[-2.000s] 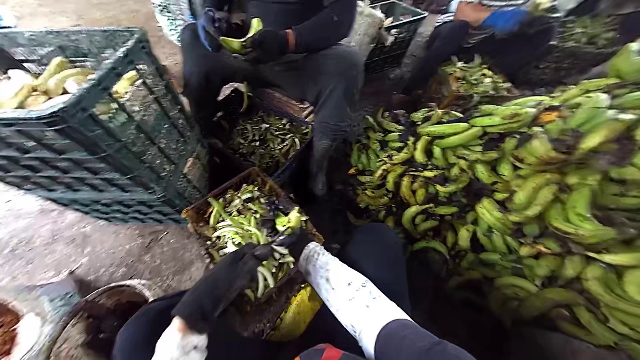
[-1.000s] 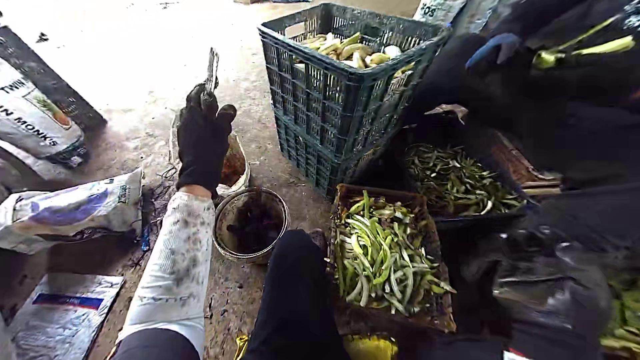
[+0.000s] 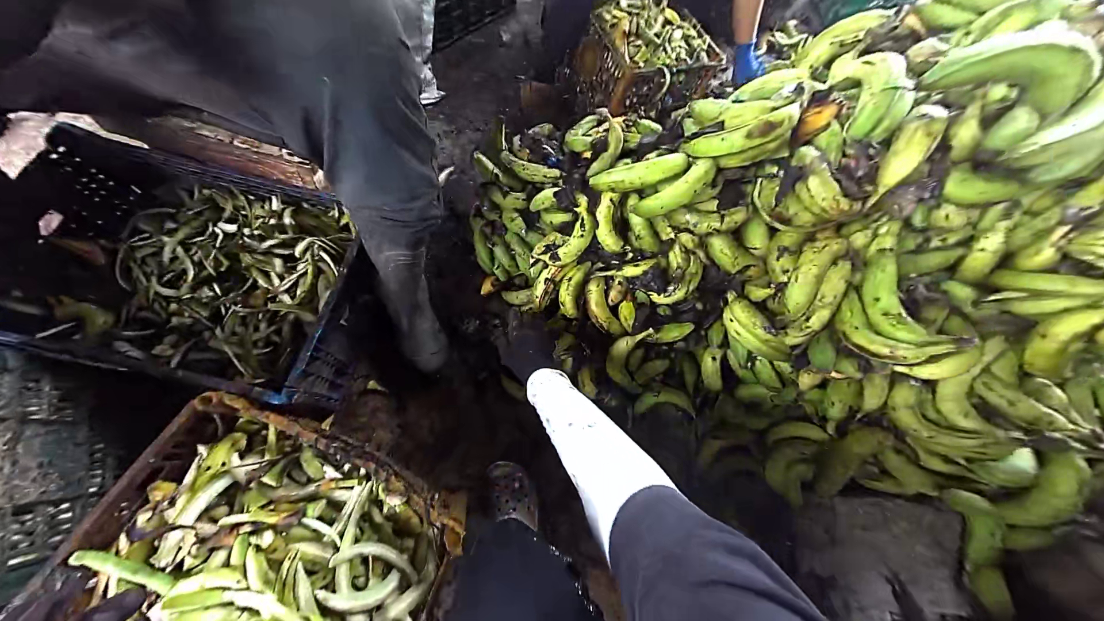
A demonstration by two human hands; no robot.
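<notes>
My right hand (image 3: 524, 347), in a dark glove beyond a white sleeve, reaches to the near left edge of a heap of green plantains (image 3: 802, 293). Its fingers blend into the dark ground, so whether they grip anything is unclear. Dark shapes that look like the gloved fingers of my left hand (image 3: 112, 605) show at the bottom left corner, over a brown crate (image 3: 185, 423) of green peels (image 3: 345, 535); most of that hand is out of view. Some plantains are yellowish with black marks.
A dark blue crate (image 3: 297, 379) of thin peels stands at left, beside a person's dark-clad leg (image 3: 379, 172). Another filled crate (image 3: 604, 78) is at the top, near a person's blue-gloved hand (image 3: 747, 64). My shoe (image 3: 512, 492) is at bottom centre.
The view has swung right, from the buckets and green crates to the plantain heap. My right arm, out of view one second ago, now stretches to the heap.
</notes>
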